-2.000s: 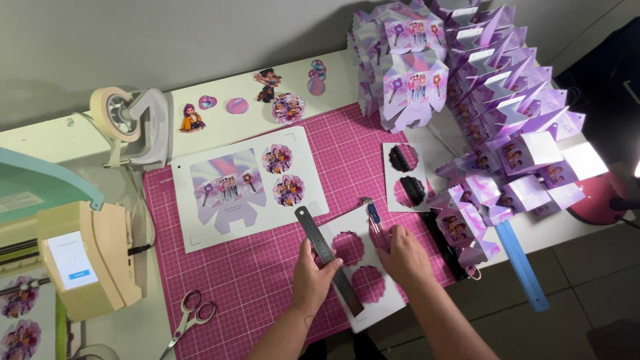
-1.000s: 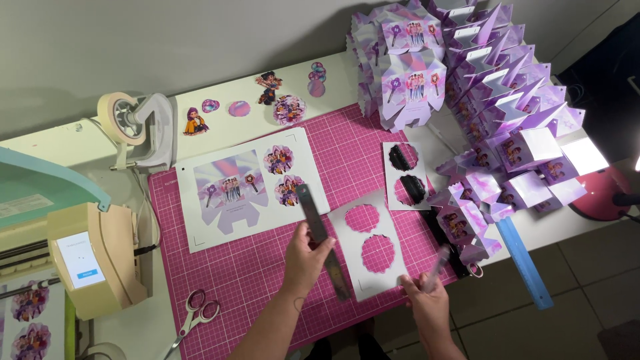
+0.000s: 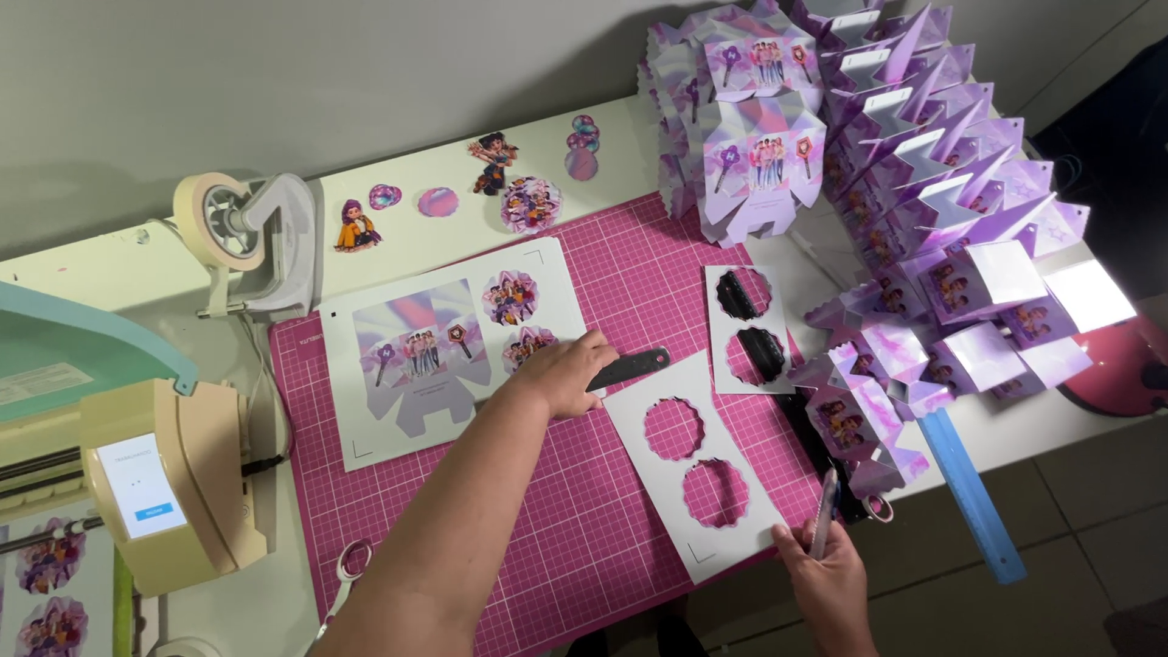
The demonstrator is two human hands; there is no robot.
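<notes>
My left hand [image 3: 564, 372] holds a dark ruler [image 3: 634, 366] and lies over the right edge of a printed sheet [image 3: 411, 429], which bears a purple box shape and two scalloped round pictures. In my right hand [image 3: 824, 566] is a slim craft knife or pen [image 3: 825, 516], pointing up. The right thumb touches the lower right corner of a white card strip [image 3: 639, 456] with two scalloped round holes. Pink cutting mat [image 3: 538, 547] shows through the holes. A second strip with two holes [image 3: 721, 351] lies at the mat's right edge, partly over a black object.
Folded purple paper boxes [image 3: 949, 201] fill the right side, near a blue ruler [image 3: 972, 497]. Flat box pieces [image 3: 762, 164] stand behind. Cut-out figures [image 3: 354, 228], a tape dispenser [image 3: 283, 246], scissors [image 3: 345, 575] and a cutting machine [image 3: 173, 484] are at the back and left.
My left hand has moved up and left with the dark ruler, from beside the holed strip onto the printed sheet. The right hand has moved down to the strip's lower corner, still holding the slim tool.
</notes>
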